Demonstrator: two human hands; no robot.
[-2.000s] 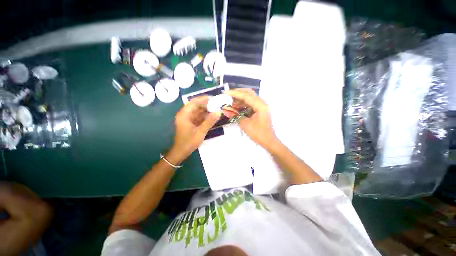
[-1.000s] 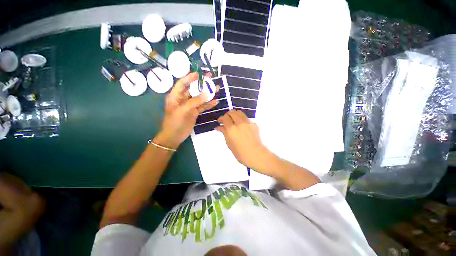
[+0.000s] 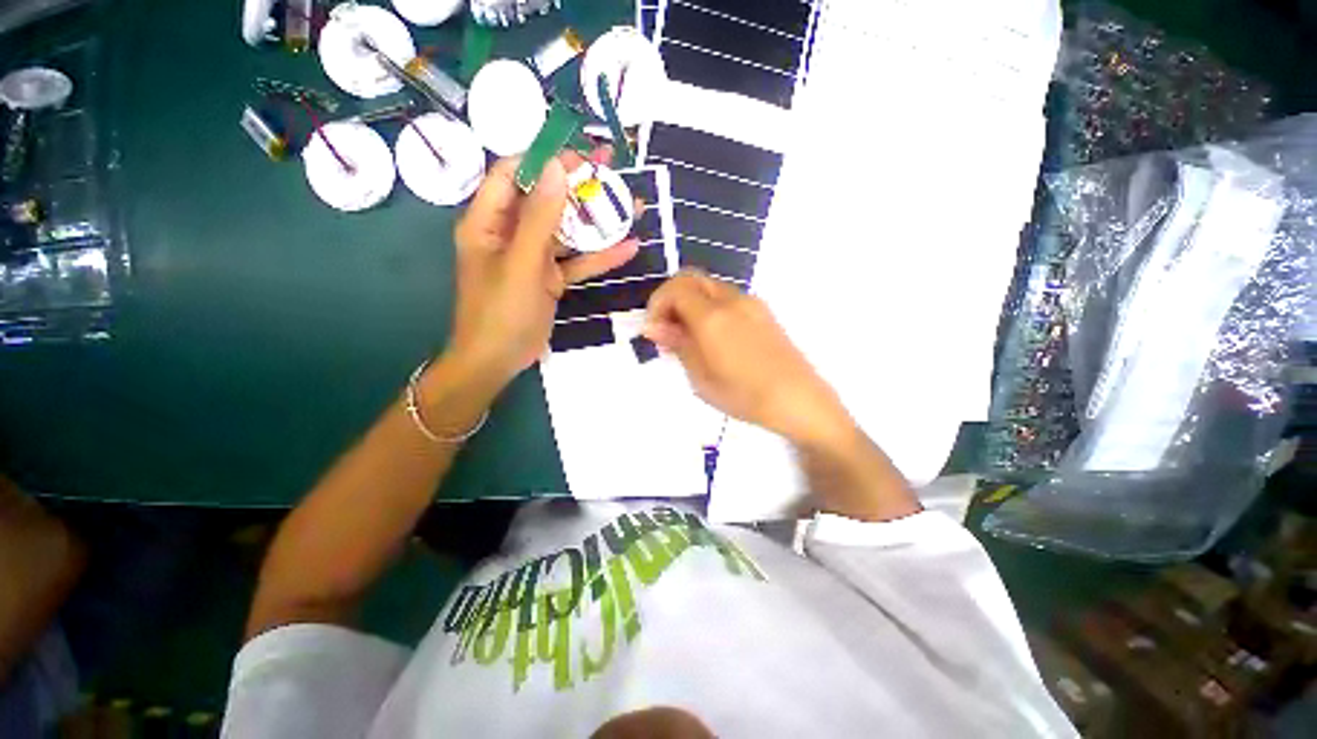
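Observation:
My left hand [image 3: 509, 260] holds a round white housing [image 3: 610, 228] open side up, with a pouch cell with a yellow end lying in it. A green circuit board [image 3: 546, 146] sticks up between its thumb and fingers, joined by wires. My right hand [image 3: 711, 335] is just right of it and pinches a small black adhesive pad [image 3: 646, 348] at its fingertips, over the lower edge of the die-cut adhesive sheet [image 3: 589, 300]. A white gap shows in the sheet's lowest black row. A second black-striped sheet [image 3: 711, 195] lies behind.
Several white housings [image 3: 347, 165] with wires, cells and boards lie on the green mat at upper left. White paper sheets [image 3: 896, 217] lie right of the adhesive sheets. A crinkled clear bag [image 3: 1213, 332] is at far right. A clear tray [image 3: 58, 274] is at far left. A neighbour's arm [image 3: 26, 570] shows lower left.
My left hand has turned the housing so its cell shows and the board stands up. My right hand has left the housing and now has a black pad from the sheet. The view has shifted.

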